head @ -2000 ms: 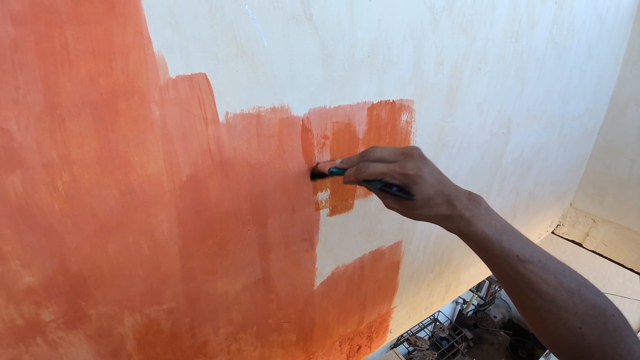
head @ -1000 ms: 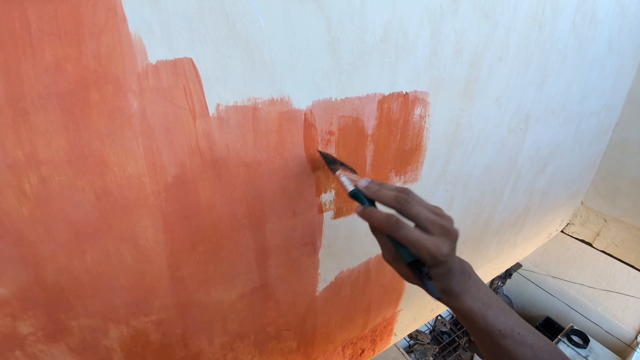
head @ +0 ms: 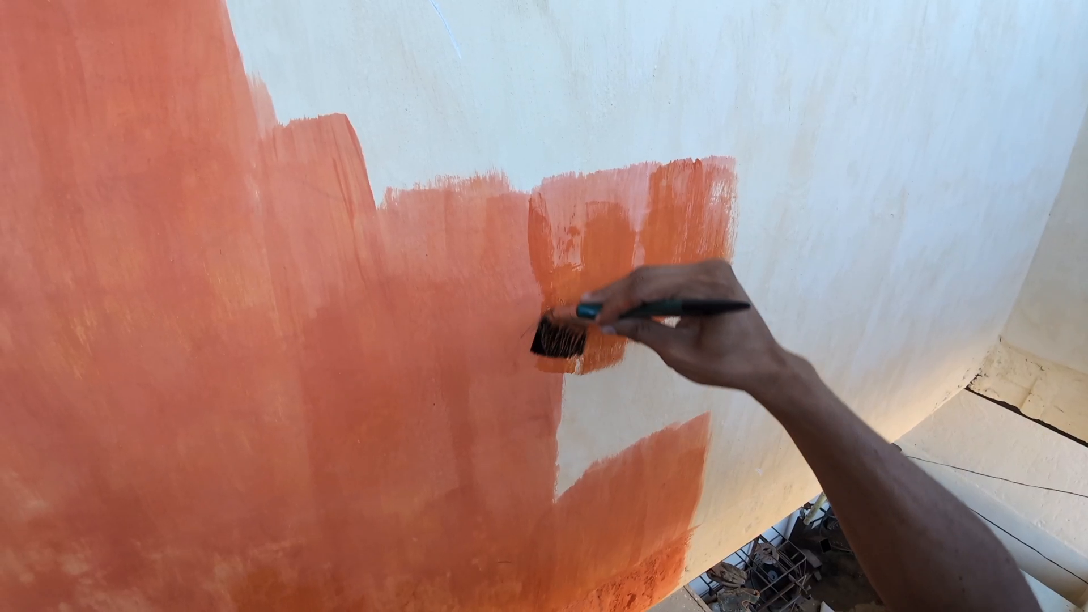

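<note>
My right hand point(head: 697, 327) is closed around the dark green handle of a paintbrush point(head: 663, 308), which lies nearly level across the fingers. Its dark bristles, streaked with orange, are against the wall at the lower left end of a fresh orange patch point(head: 608, 225). Duller orange paint point(head: 408, 340) covers the wall on the left. Around the patch the wall point(head: 850, 195) is off-white, and an unpainted strip lies between the patch and another orange area point(head: 646, 480) below it. My left hand is out of the frame.
At the bottom right, below the wall's lower edge, stands a wire rack point(head: 778, 565) with dark, cluttered items. Thin cables point(head: 994, 478) run over a pale surface at the right. Another wall meets the painted one at the far right.
The brush pointed up at the upper part of the patch a second ago; now it is lower, with its handle level. The orange at the patch's lower left reaches farther down.
</note>
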